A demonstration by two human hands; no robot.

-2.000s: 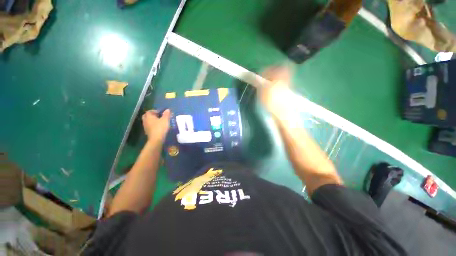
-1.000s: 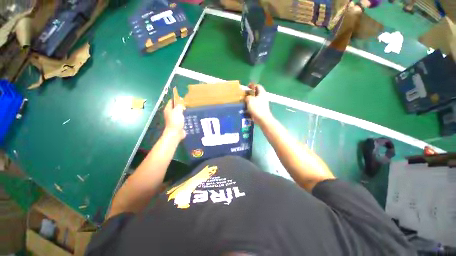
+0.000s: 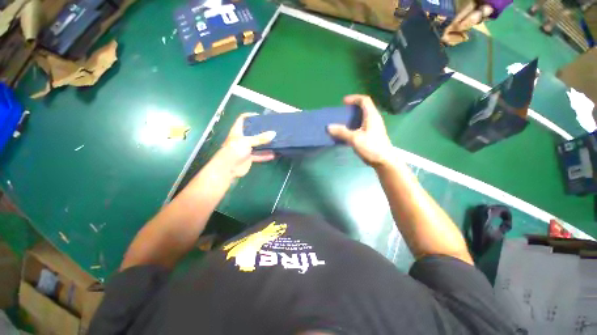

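A navy carton (image 3: 301, 129) is held up in front of me between both hands, its plain narrow panel facing me; its printed faces are hidden. My left hand (image 3: 252, 145) grips its left end, with the thumb on the panel and fingers below. My right hand (image 3: 363, 131) grips its right end, with the thumb on the panel and fingers around the far edge.
Erected cartons stand on the green surface beyond the white strip (image 3: 458, 176), one at centre right (image 3: 409, 62), another farther right (image 3: 501, 108). Flat cartons (image 3: 213, 26) lie upper left. A black object (image 3: 489, 222) lies at right. Another person's hand (image 3: 466, 21) shows top right.
The carton in my hands has tipped so its plain narrow panel faces me; its printed face and brown flaps no longer show. The standing cartons beyond have shifted right.
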